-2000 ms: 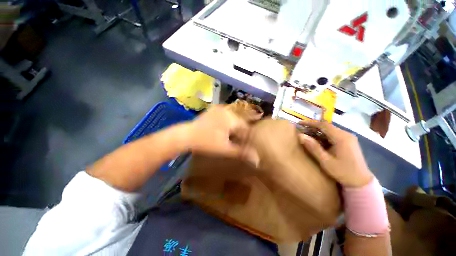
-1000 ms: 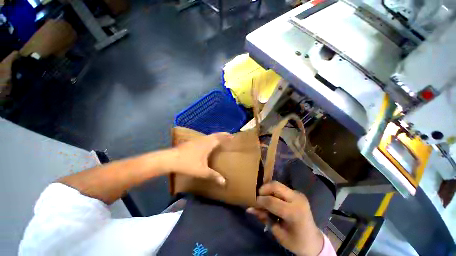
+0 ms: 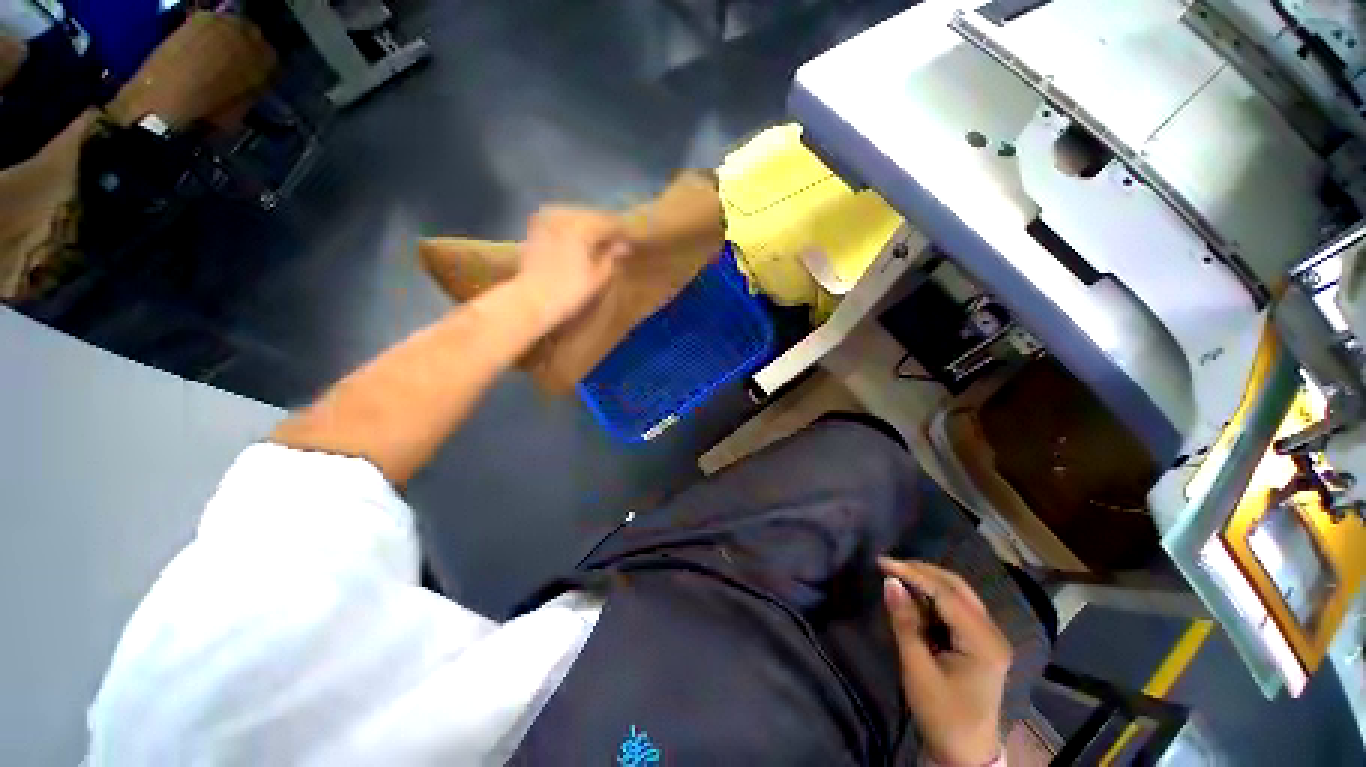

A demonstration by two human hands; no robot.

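My left hand [image 3: 574,267] is stretched out at the upper left of centre and grips a brown bag [image 3: 671,237]. The bag is blurred and hangs over the rim of a blue mesh basket [image 3: 682,360]. My right hand [image 3: 953,656] rests over my lap, its fingers closed around a small dark tool [image 3: 936,622], most likely thread snips, mostly hidden by the palm.
A yellow crumpled bundle [image 3: 809,217] lies beside the basket. The white machine table [image 3: 959,165] runs along the right, with the yellow-orange pattern clamp [image 3: 1291,555] at its edge. A brown-filled bin [image 3: 1056,465] is under the table. A pale surface [image 3: 135,465] is at the left.
The bag has moved from my lap up and away to the basket in my left hand. My right hand has let go of the bag and its strap. The view has shifted left.
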